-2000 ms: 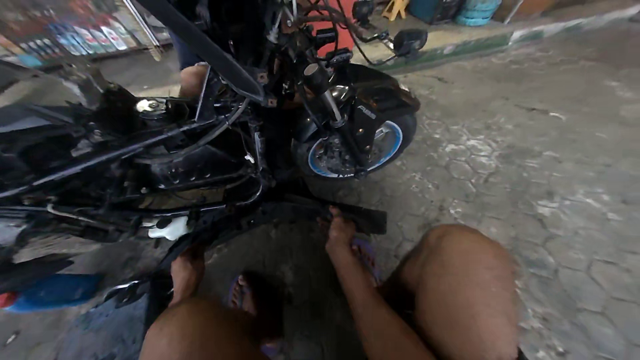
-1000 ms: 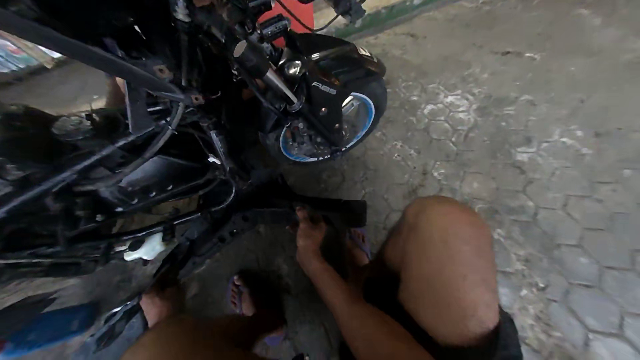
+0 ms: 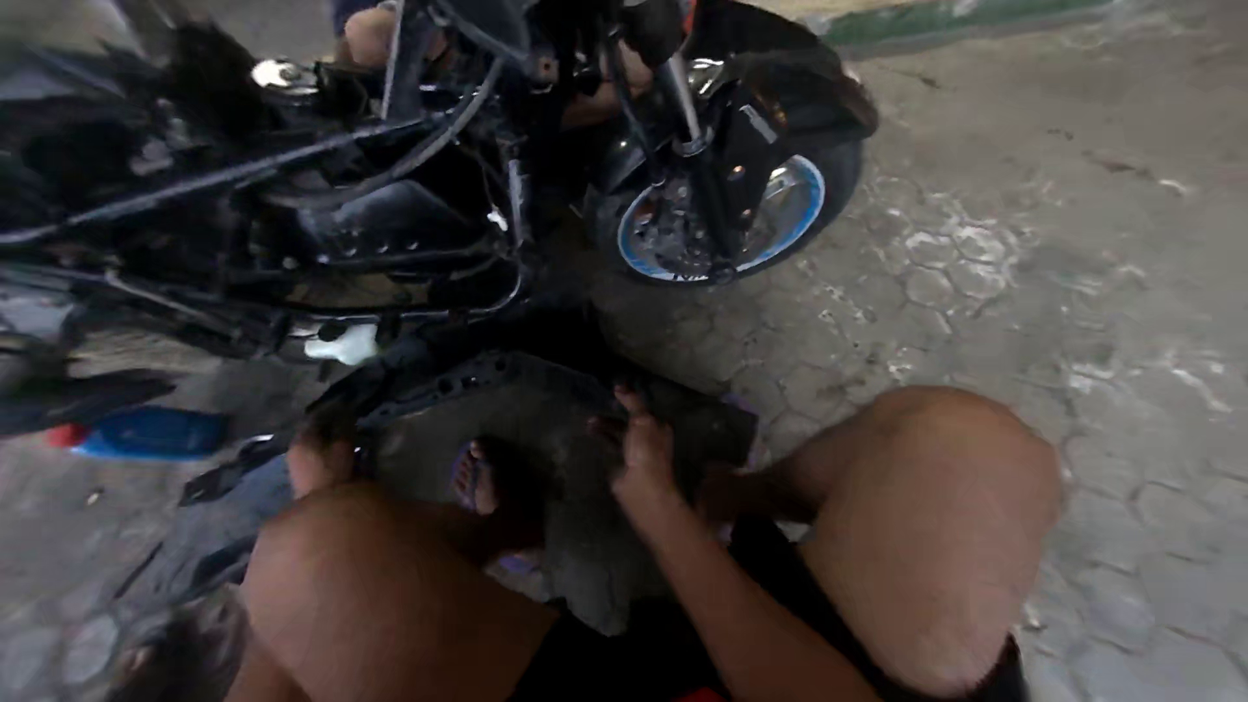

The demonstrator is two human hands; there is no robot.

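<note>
A long, curved black plastic motorcycle body panel (image 3: 468, 375) lies low in front of me, beside the underside of a partly stripped scooter (image 3: 390, 224). At the panel's left part is my left hand (image 3: 324, 450), its fingers wrapped on the dark plastic and partly hidden behind my knee. My right hand (image 3: 639, 439) is at the panel's right part, thumb up against its edge; blur and shadow hide how firmly the fingers hold it. The scooter's front wheel (image 3: 721, 219), with a blue-striped rim, stands beyond the panel's right end.
A blue bottle with a red cap (image 3: 151, 433) lies on the paving at left. Another person's hand (image 3: 372, 37) and arm show behind the scooter. A white part (image 3: 343, 344) hangs by the lower frame. A green-painted curb (image 3: 965, 21) runs across the top right.
The view has shifted and tilted. Both my hands remain at the black panel. My right hand's fingers look looser on its edge than a second ago.
</note>
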